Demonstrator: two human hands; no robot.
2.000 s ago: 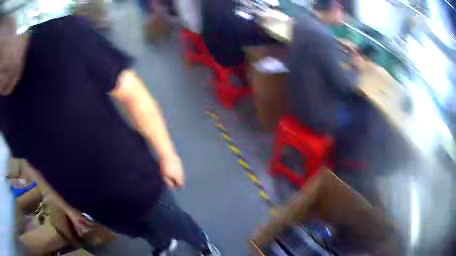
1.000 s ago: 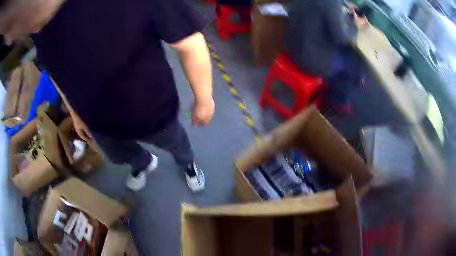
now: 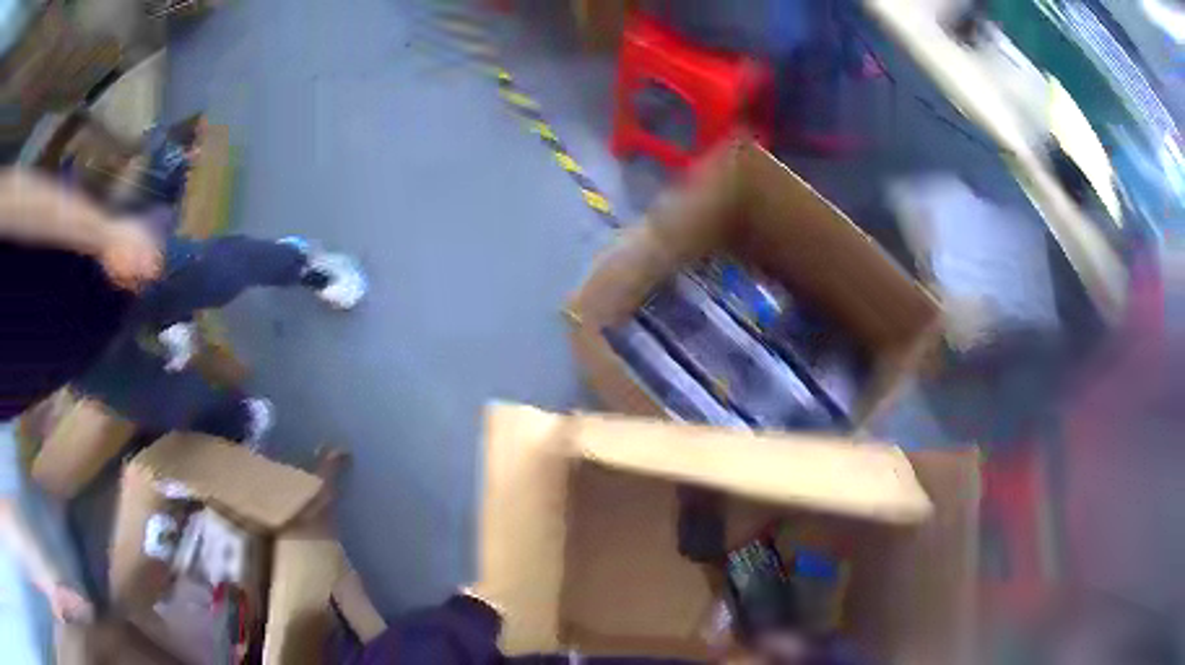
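Neither of my hands can be made out; a blurred pinkish patch at the bottom edge is too unclear to name. Nearest me is an open brown carton (image 3: pixel 526 520), with a few dark parts (image 3: pixel 760 585) and a small blue patch inside. Behind it stands another open carton (image 3: pixel 832 247), holding long dark housings (image 3: pixel 708 344) in rows and something blue. A dark purple cloth shape (image 3: pixel 435 637) lies at the bottom edge, left of the near carton.
A person in dark clothes (image 3: pixel 46 318) is at the left. An open carton (image 3: pixel 221 468) of white and dark parts stands lower left, with a hand (image 3: pixel 68 604) beside it. A red stool (image 3: pixel 676 104), yellow-black floor tape (image 3: pixel 559 150) and the bench edge (image 3: pixel 1040 182) are beyond.
The view has tilted down and turned. The standing person has shifted to the left edge, and more of the near carton's inside shows at the bottom.
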